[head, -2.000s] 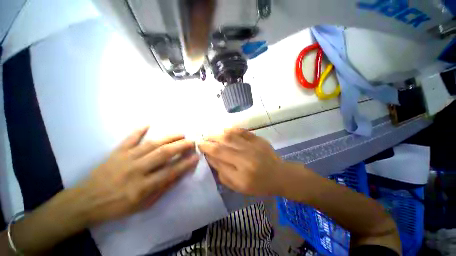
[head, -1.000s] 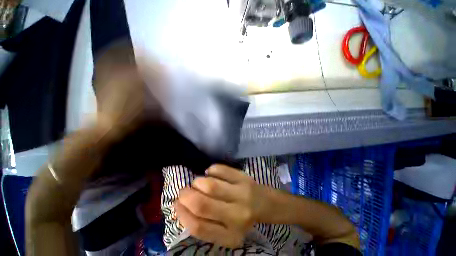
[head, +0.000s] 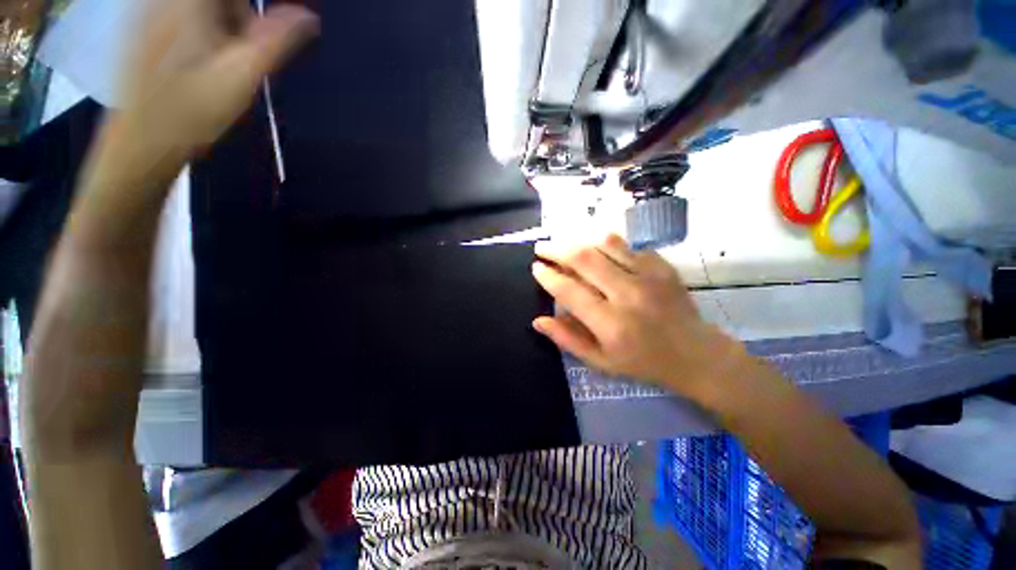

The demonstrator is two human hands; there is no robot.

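A wide dark panel [head: 379, 345] lies flat on the machine bed, its right edge beside the needle area. A thin white sliver of cloth [head: 507, 237] shows at a fold or gap near the presser foot [head: 557, 156]. My right hand [head: 624, 312] rests at the panel's right edge, just below the grey ribbed knob [head: 656, 220], fingertips on or beside the cloth. My left hand [head: 212, 72] is at the upper left over the panel's far edge, blurred and partly cut off by the top of the picture. Whether it holds cloth cannot be told.
The white sewing machine head [head: 769, 84] spans the top right. Scissors with red and yellow handles [head: 804, 178] lie right of the needle beside a light blue fabric strip [head: 886, 245]. A ruler-marked grey table edge [head: 802, 367] runs along the front. Blue crates [head: 730, 501] stand below.
The white-faced cloth has been turned, and the dark panel now lies flat. My right hand has moved up from the lap to near the needle; my left hand has moved up and away.
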